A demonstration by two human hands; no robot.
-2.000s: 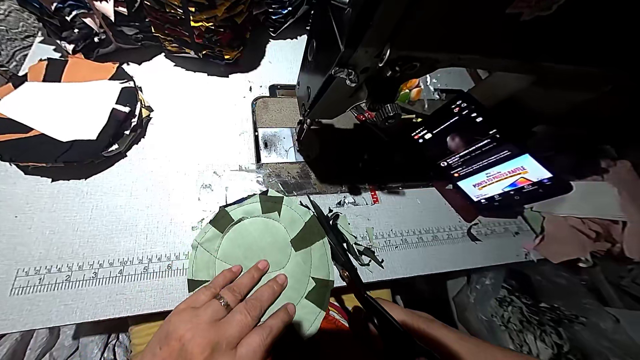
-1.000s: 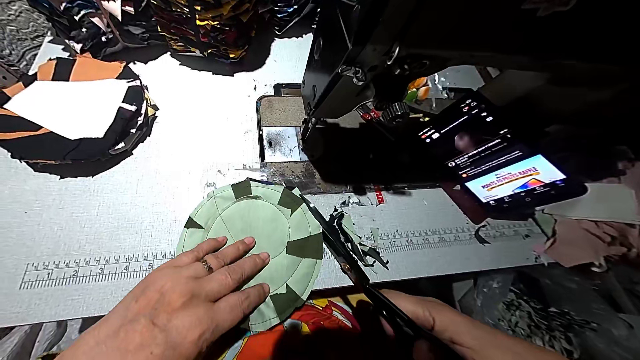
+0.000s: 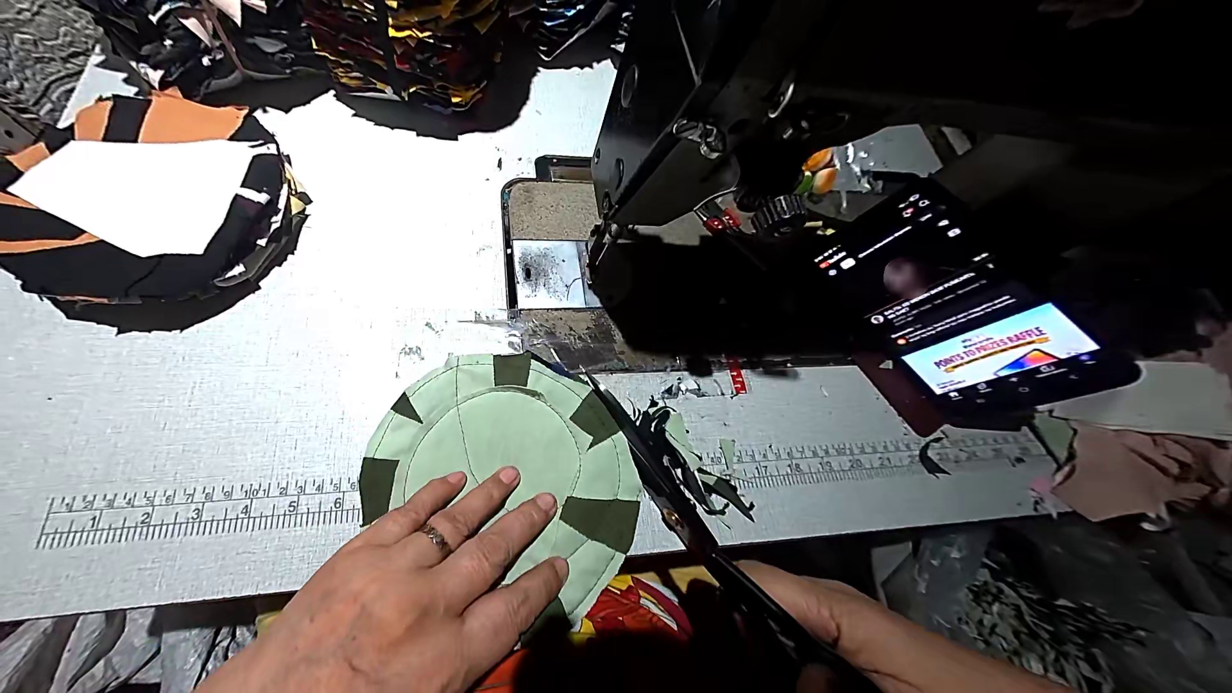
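Note:
A round, stitched piece of light green fabric (image 3: 510, 433) with dark green patches lies at the front edge of the sewing table. My left hand (image 3: 452, 577) is spread flat on it, palm down, with a ring on one finger. In my right hand (image 3: 818, 616) is a pair of dark fabric scissors (image 3: 688, 525), the blades lying along the right rim of the round piece and pointing up and left. The handles and some fingers are in shadow. Dark green and light green fabric trimmings (image 3: 707, 472) lie just right of the blades.
Beyond the fabric stands a black sewing machine (image 3: 664, 144) with its needle plate (image 3: 551, 274). A lit phone (image 3: 972, 298) rests at the right. Stacked round fabric pieces (image 3: 144, 221) lie at the left, with more fabric piles (image 3: 414, 48) behind. A printed ruler scale (image 3: 221, 510) runs along the table edge.
The round fabric has turned under my left hand; its dark patches sit at other places around the rim. The scissors remain at its right side.

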